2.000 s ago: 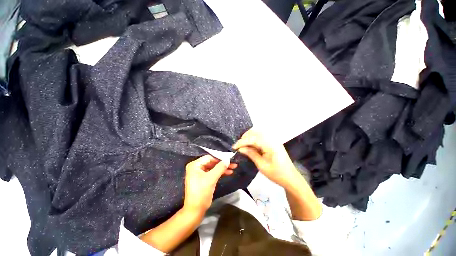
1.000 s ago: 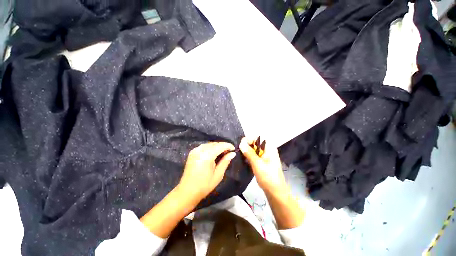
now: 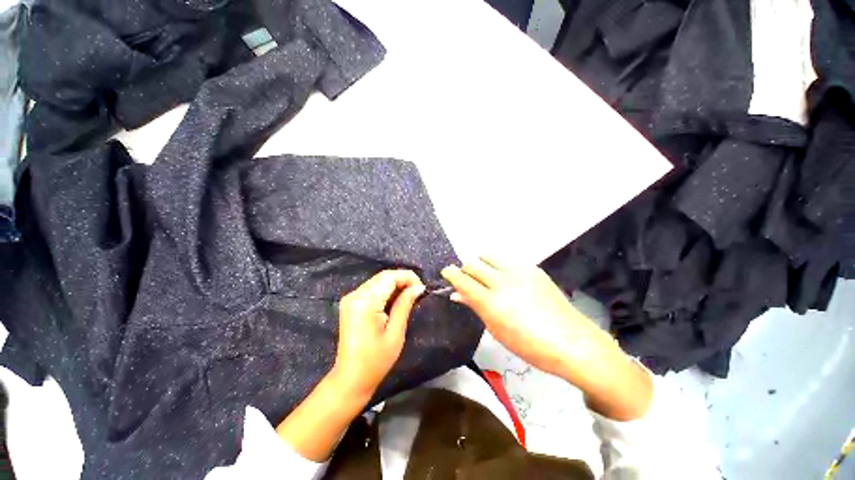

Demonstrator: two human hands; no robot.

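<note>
The dark flecked garment (image 3: 309,202) is spread over the near left of the white table and hangs towards my lap. My left hand (image 3: 378,323) pinches a folded dark edge of it between thumb and fingers. My right hand (image 3: 511,305) is closed just right of it, palm down, its fingertips almost touching the left ones. A thin greyish tip (image 3: 441,291) shows between the fingertips; it looks like the thread snips, whose body is hidden in my right hand. The part of the edge between my fingers is mostly covered.
The white table (image 3: 525,122) has its corner pointing right. More dark garments (image 3: 141,47) are heaped at the far left, with a small pale label (image 3: 260,40). A thick pile of dark garments (image 3: 712,206) hangs at the right. Pale blue denim (image 3: 9,103) shows at the left rim.
The white cloth piece between my fingers has gone from sight. My right hand has turned palm down, hiding the snips that showed in it a second ago. My left hand still pinches the edge.
</note>
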